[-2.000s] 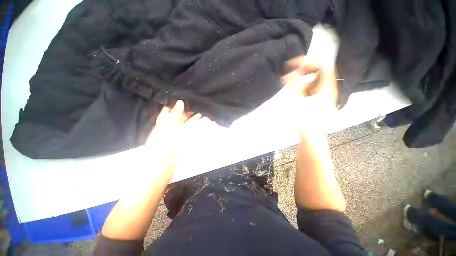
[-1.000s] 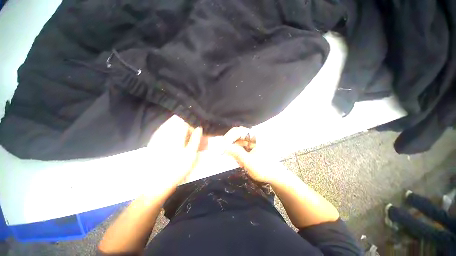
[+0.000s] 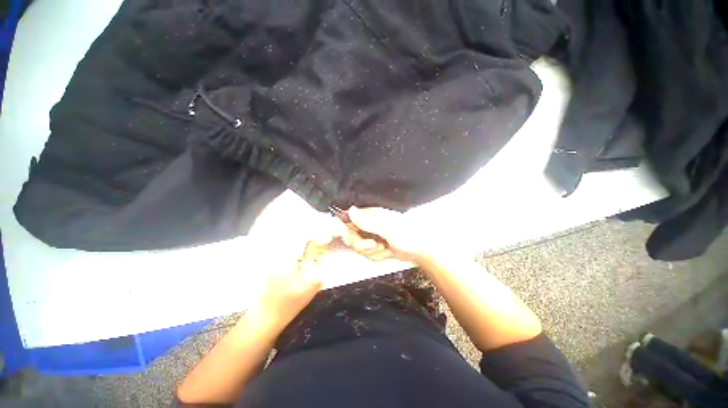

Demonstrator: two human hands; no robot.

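A black garment (image 3: 399, 119), speckled with lint, lies spread on the white table. Its gathered waistband (image 3: 259, 157) runs down to my hands at the near edge. A drawstring (image 3: 214, 107) with shiny ends lies on it. My right hand (image 3: 375, 235) is at the waistband's near end, fingers closed around small thread snips (image 3: 338, 213) whose tips touch the cloth. My left hand (image 3: 295, 239) is beside it, overexposed, at the waistband edge; its grip on the cloth is washed out.
The white table's (image 3: 104, 299) near edge runs in front of me. A pile of black garments (image 3: 662, 103) hangs over the table at the right. A blue crate (image 3: 104, 356) is below the left edge. A person's feet (image 3: 638, 355) are on the floor at lower right.
My right hand has come in from the right to the waistband beside my left hand. The snips' tips now show at the cloth. The garment has shifted slightly.
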